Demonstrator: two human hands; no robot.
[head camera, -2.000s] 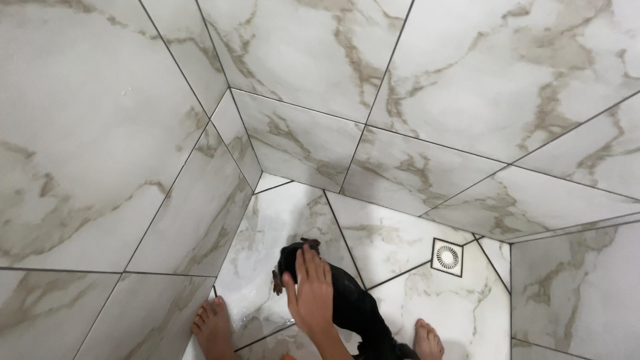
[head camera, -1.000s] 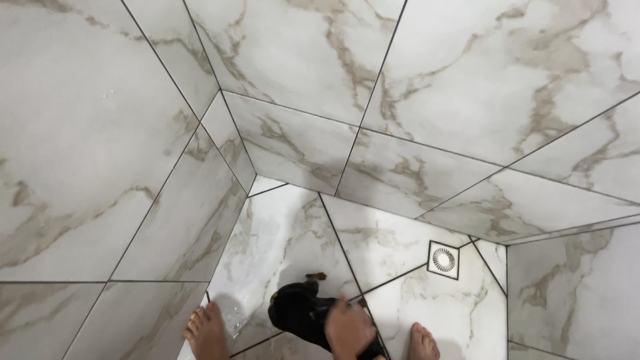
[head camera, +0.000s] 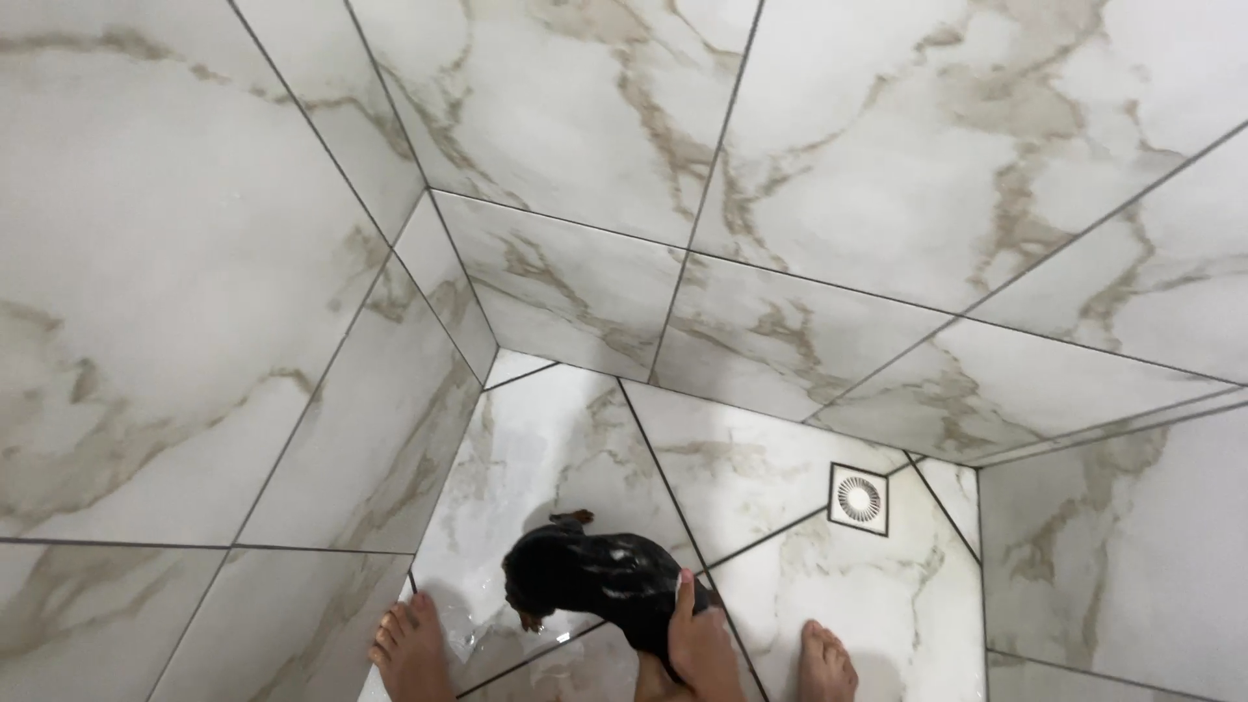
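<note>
A small wet black puppy with tan paws (head camera: 624, 575) stands on the pale marble-look floor between two bare feet, its head toward the left and lowered. My right hand (head camera: 694, 629) lies against its hindquarters, thumb up along the rump and the other fingers hidden behind the body. Whitish suds or wet shine show on the back. Under the puppy's rear, at the bottom edge, a patch of skin shows; whether it is my left hand cannot be told.
A bare left foot (head camera: 411, 648) and a bare right foot (head camera: 827, 663) stand on either side. A square floor drain (head camera: 858, 498) lies at the right, near the back wall (head camera: 721, 322). Tiled walls meet in corners, and the floor by the left foot looks wet.
My right hand was on the puppy's head and neck in the oldest frame; it is now at the hindquarters. The puppy's head has moved lower in view, and its body lies more sideways.
</note>
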